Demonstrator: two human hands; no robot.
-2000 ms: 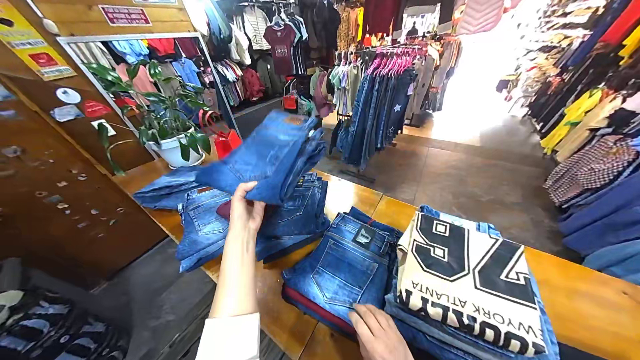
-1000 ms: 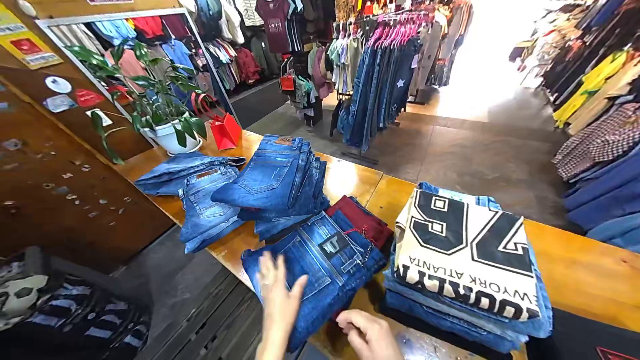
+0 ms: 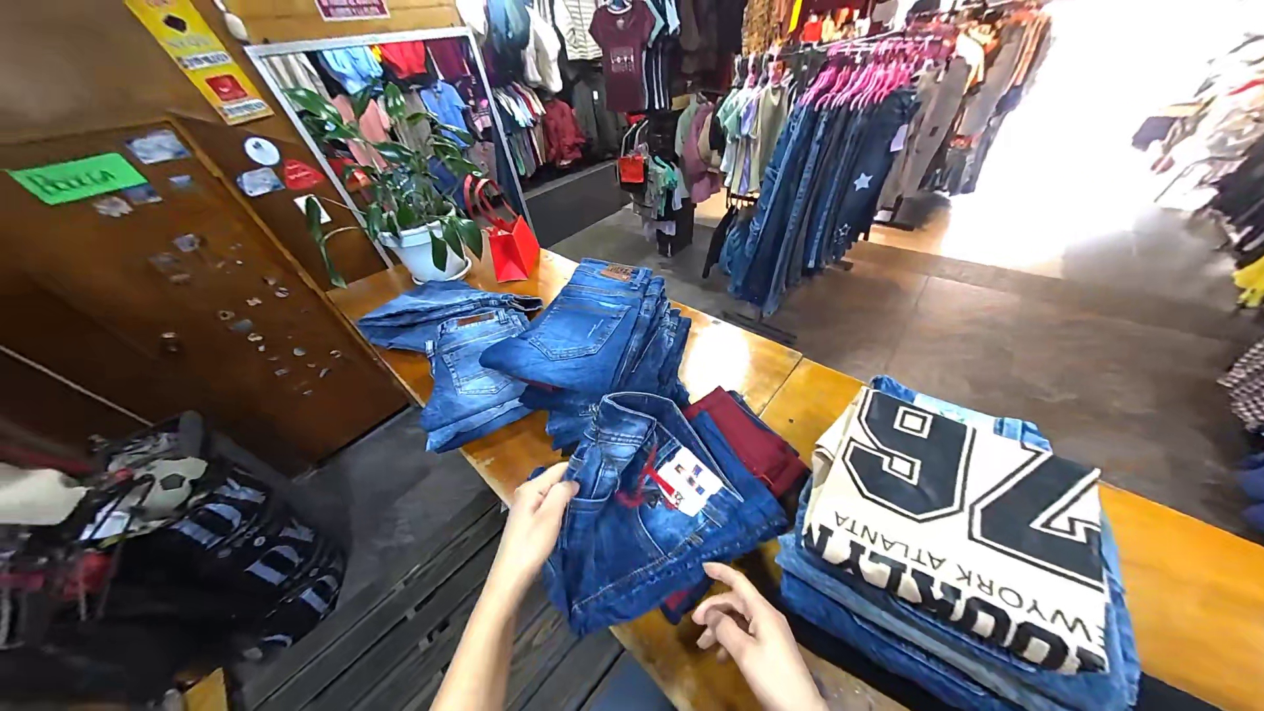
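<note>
My left hand (image 3: 538, 518) grips the edge of a pair of blue jeans (image 3: 632, 553), which is partly lifted, with a white paper tag (image 3: 683, 481) on a red string showing. Near the lower right edge of these jeans is my right hand (image 3: 741, 622), fingers apart and curled, holding nothing. Beneath and behind the jeans lies a dark red folded garment (image 3: 748, 441). A stack of folded jeans (image 3: 583, 331) stands just beyond, with more folded jeans (image 3: 474, 360) to its left. To the right, a cream printed garment (image 3: 973, 513) tops another pile of folded denim.
The wooden counter (image 3: 1175, 573) carries the piles. At its far left end stand a potted plant (image 3: 425, 247) and a red gift bag (image 3: 513, 249). Beyond the counter is a rack of hanging jeans (image 3: 800, 188). A dark patterned bag (image 3: 237, 533) is at lower left.
My left hand has taken hold of the near jeans and raised their left side; the tag now shows. Two seconds ago it held another pair over the stack beyond, where folded jeans now lie.
</note>
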